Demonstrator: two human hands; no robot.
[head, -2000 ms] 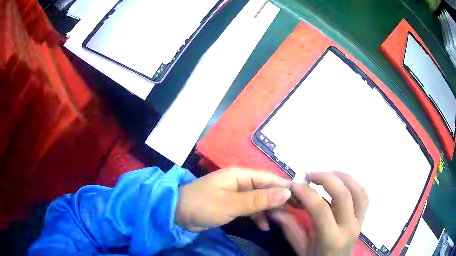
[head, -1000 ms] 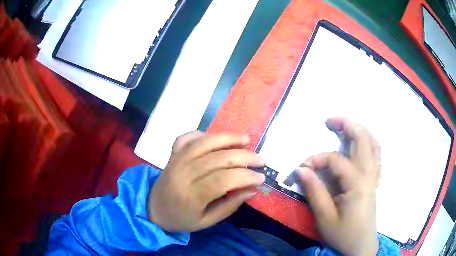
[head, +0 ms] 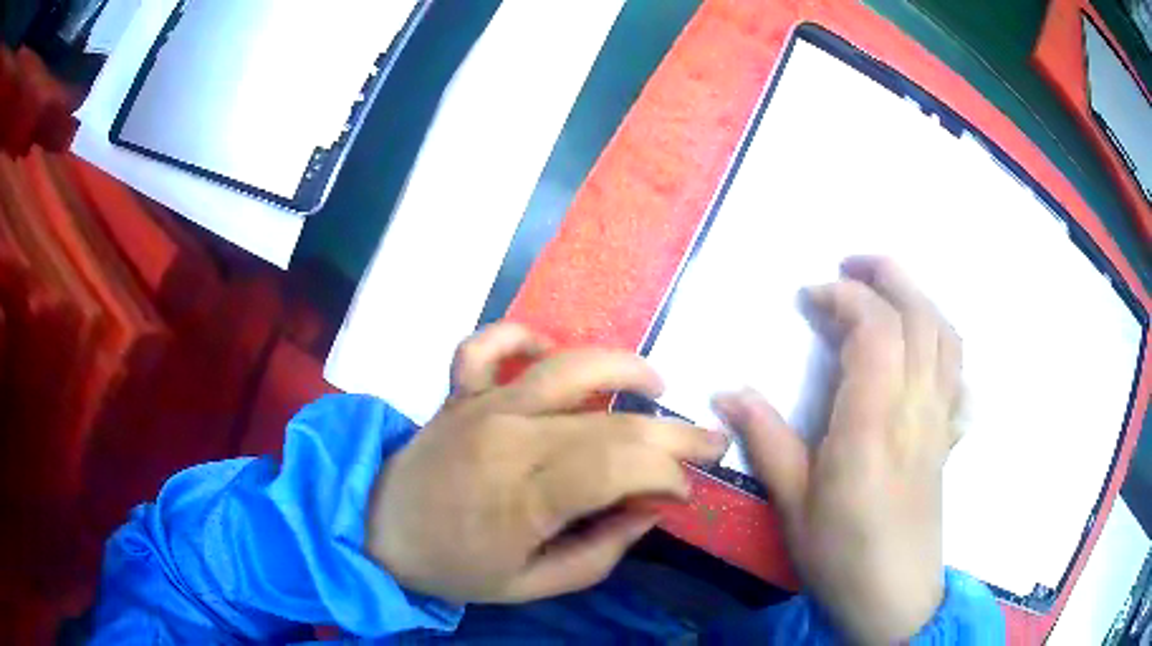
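Observation:
A white backlight unit with a narrow black frame (head: 1011, 303) lies on a red foam pad (head: 619, 227). My left hand (head: 537, 473) is at its near left corner, with a fingertip pressed on the black edge and the other fingers bent. My left fingers hide part of the corner. My right hand (head: 872, 442) hovers over or rests lightly on the white panel, thumb and fingers apart, with nothing seen in it. Its thumb is close to my left fingertip. No tape piece can be made out under my fingers.
A long white sheet (head: 442, 189) lies left of the pad. Beyond it, another framed panel (head: 253, 88) lies on white sheets. Red foam sheets (head: 76, 278) are piled at far left. Another panel on red foam (head: 1068, 57) is at the top right. A white sheet shows at lower right.
The small piece at my right fingertips is no longer seen there, and those fingers have spread. My left fingertip has moved right onto the panel's near edge. The view has shifted slightly.

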